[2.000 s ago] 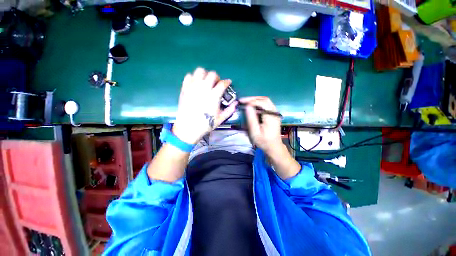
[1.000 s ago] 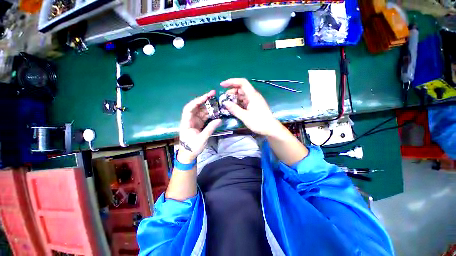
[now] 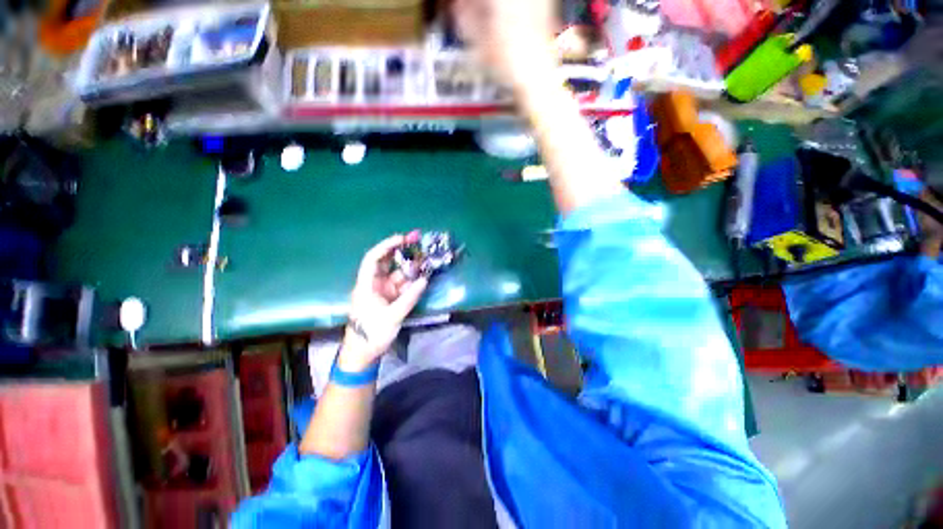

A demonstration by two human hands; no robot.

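Observation:
My left hand (image 3: 379, 294) holds a small dark device with shiny metallic bits, a circuit board assembly (image 3: 429, 254), in its fingertips above the green bench (image 3: 310, 238). The part's details are blurred. My right arm is stretched far forward over the bench, and my right hand (image 3: 509, 31) is at the top edge of the picture by the rear parts trays (image 3: 383, 107). It is badly blurred and partly cut off, and its fingers and anything in them cannot be made out.
A grey tray of small parts (image 3: 171, 95) stands at the rear left. An orange bin (image 3: 688, 145) and blue bin (image 3: 645, 145) stand at the rear right. Red trays (image 3: 52, 444) are at the lower left. A wire reel (image 3: 43, 313) is at the bench's left.
My right hand has let go of the device and moved far forward to the rear trays. My left hand still holds the metallic part. The view has shifted, showing more of the rear.

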